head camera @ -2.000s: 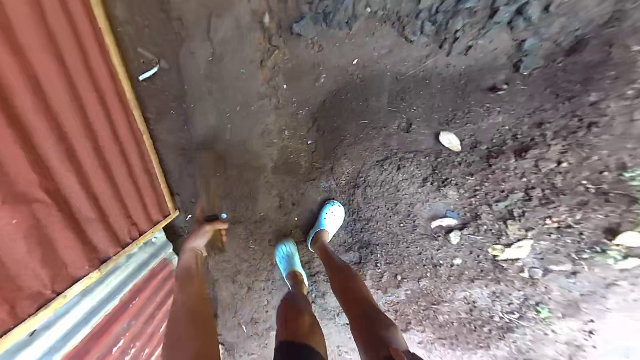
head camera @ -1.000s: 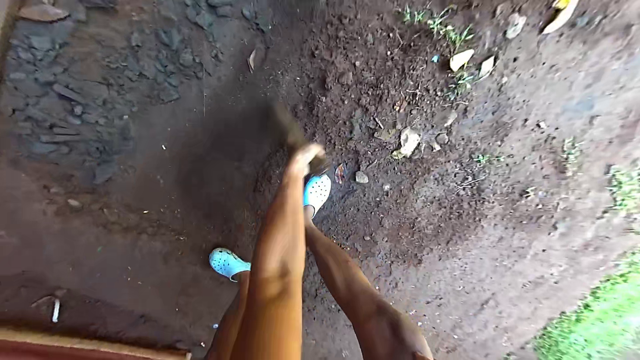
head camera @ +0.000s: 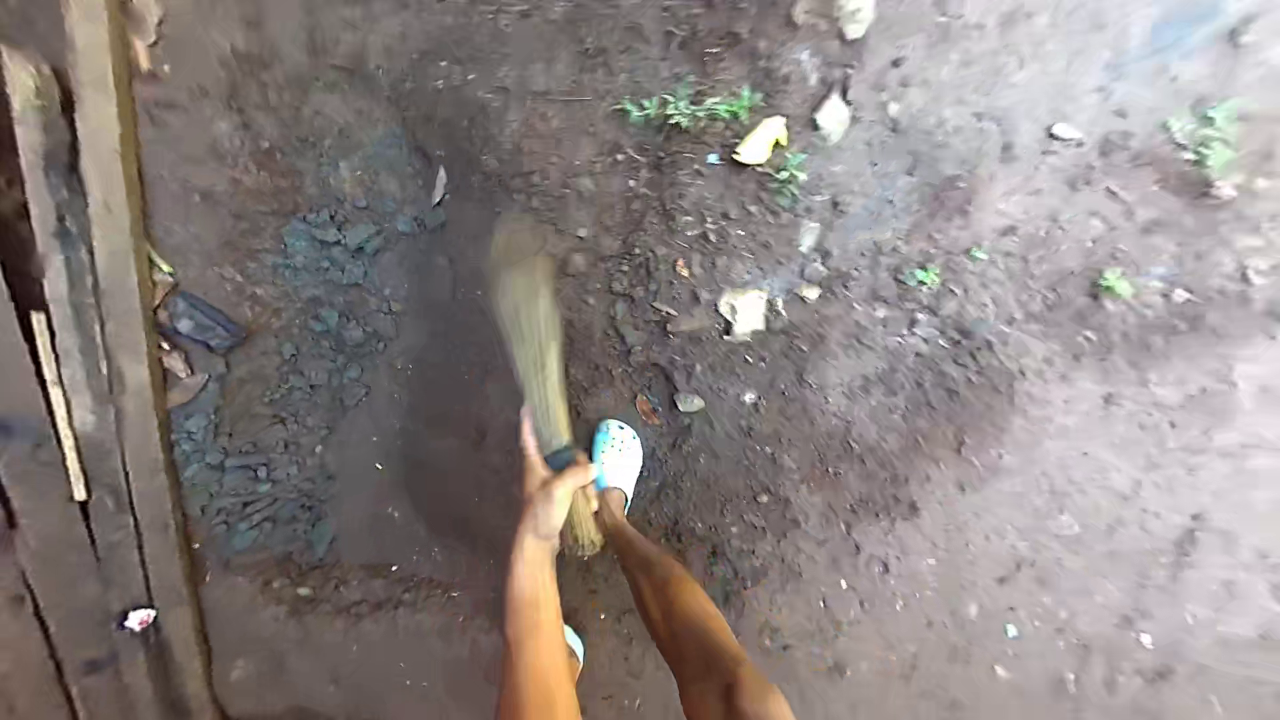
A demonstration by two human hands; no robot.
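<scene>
My left hand [head camera: 556, 490] grips a bundled-bristle hand broom [head camera: 540, 350] near its dark band. The broom's bristles fan out toward the upper part of the view and are blurred, over a dark patch of soil; its short butt end shows below my hand. Just right of the hand is my foot in a light blue and white clog [head camera: 618, 455]. The other clog [head camera: 573, 650] is mostly hidden behind my left forearm. My right hand is out of view.
Weathered wooden boards [head camera: 150, 400] run along the left edge. Beside them lie a dark crumpled object [head camera: 203, 322] and broken grey lumps [head camera: 330, 250]. Small green plants [head camera: 690, 108], a yellow scrap [head camera: 761, 140] and a pale piece [head camera: 743, 312] lie on the bare soil.
The view has swung away from the red corrugated sheet seen two seconds ago. The broom, blurred one second ago, shows more plainly in my left hand.
</scene>
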